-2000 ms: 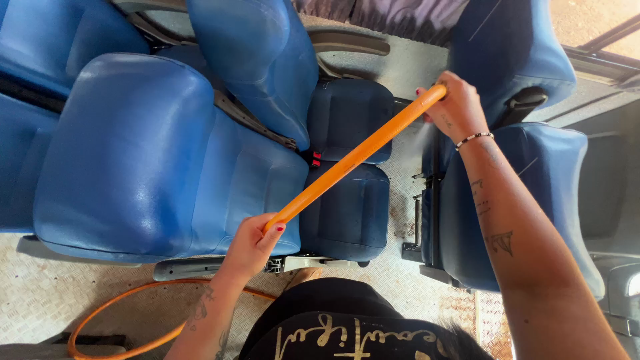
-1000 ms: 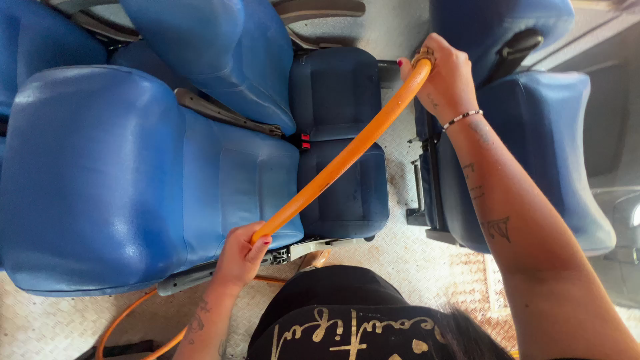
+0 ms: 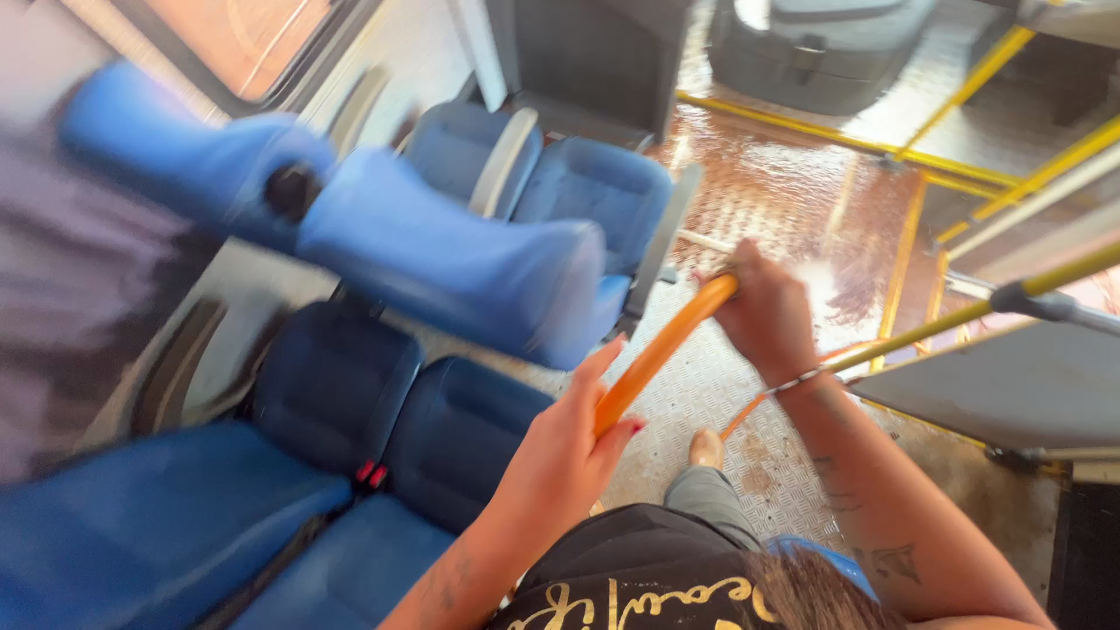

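An orange hose (image 3: 658, 354) runs between my two hands over the bus aisle. My right hand (image 3: 766, 306) is closed around its upper end, near the middle of the view; the hose's tip is hidden by my fingers. Lower and to the left, my left hand (image 3: 570, 429) holds the hose between thumb and fingers, with part of the fingers raised. A thinner-looking orange length of hose (image 3: 746, 414) passes over the floor beside my shoe and behind my right wrist.
Blue bus seats (image 3: 446, 254) stand at the left, with red seat-belt buckles (image 3: 371, 473) between two of them. A yellow handrail (image 3: 927, 332) crosses at the right. The metal floor (image 3: 770, 192) looks wet ahead, before a dark grey housing (image 3: 818, 57).
The view has swung strongly, from the seats beside me to the aisle and the wet floor. Both hands still hold the orange hose.
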